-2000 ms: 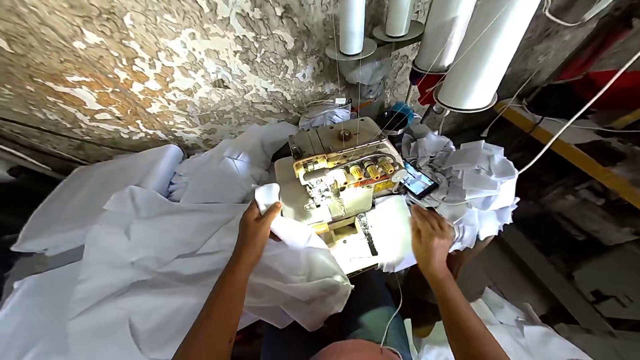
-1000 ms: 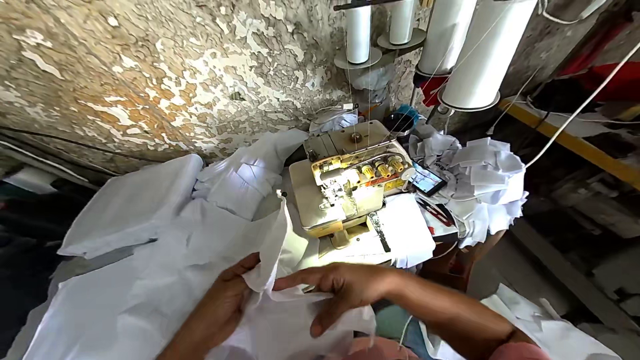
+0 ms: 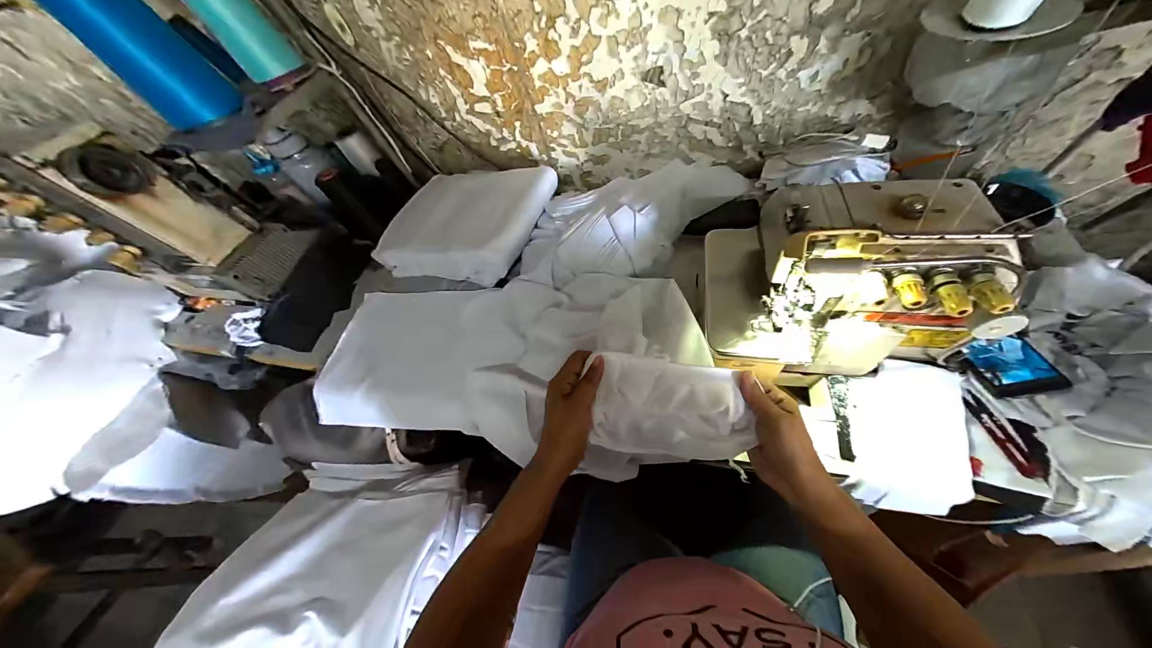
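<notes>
My left hand [image 3: 572, 407] grips the left end of a white fabric piece [image 3: 670, 407], thumb on top. At its right end, my right hand [image 3: 776, 423] pinches the same piece, so it spans between both hands. Beneath and behind it spreads more white fabric [image 3: 405, 360]. To the right stands an overlock sewing machine [image 3: 882, 202] with its lamp-lit needle area and yellow tension dials [image 3: 949, 292]. The held piece lies left of and nearer to me than the needle area.
A folded white cloth stack [image 3: 468, 220] and crumpled white cloth [image 3: 612, 225] lie near the wall. A phone [image 3: 1015, 363] and red-handled snips [image 3: 1003, 432] are at right. White cloth [image 3: 324, 558] hangs low at left. Another machine [image 3: 153, 198] stands at far left.
My hands have moved apart, and the fabric bunched between them a second ago is now spread out. The view has swung left.
</notes>
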